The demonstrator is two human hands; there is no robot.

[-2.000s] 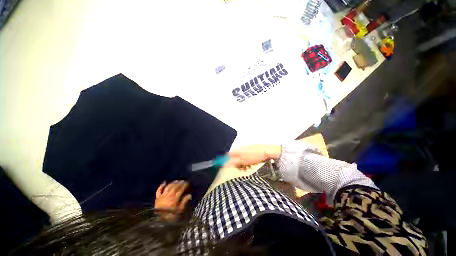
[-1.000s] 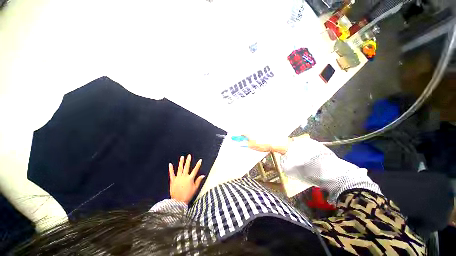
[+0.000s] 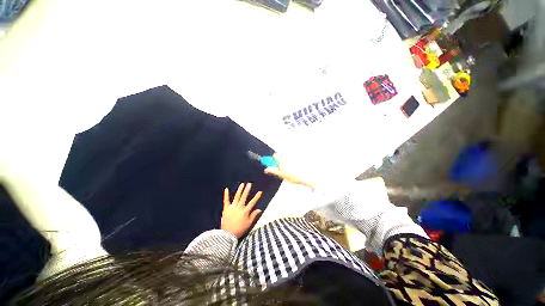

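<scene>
A dark sleeveless garment point(image 3: 161, 167) lies spread flat on the cream-white table point(image 3: 36, 119). My left hand point(image 3: 240, 210) lies on the garment's near right part, palm down with fingers spread. My right hand point(image 3: 288, 172) is shut on a teal-handled tool point(image 3: 268, 161), whose thin nozzle-like tip points left over the garment's right edge. Whether the tip touches the cloth cannot be told.
Printed polybags point(image 3: 315, 111) lie right of the garment. A red-and-black checked pouch point(image 3: 380, 89), a phone point(image 3: 410, 106) and small clutter point(image 3: 425, 55) are near the right corner. Shiny dark packs point(image 3: 409, 15) are at the far edge. Blue items point(image 3: 445, 215) are below the table.
The teal tool and my right hand have moved left, over the garment's right edge. The view has shifted, so the table things sit farther right. The hose loop no longer shows clearly.
</scene>
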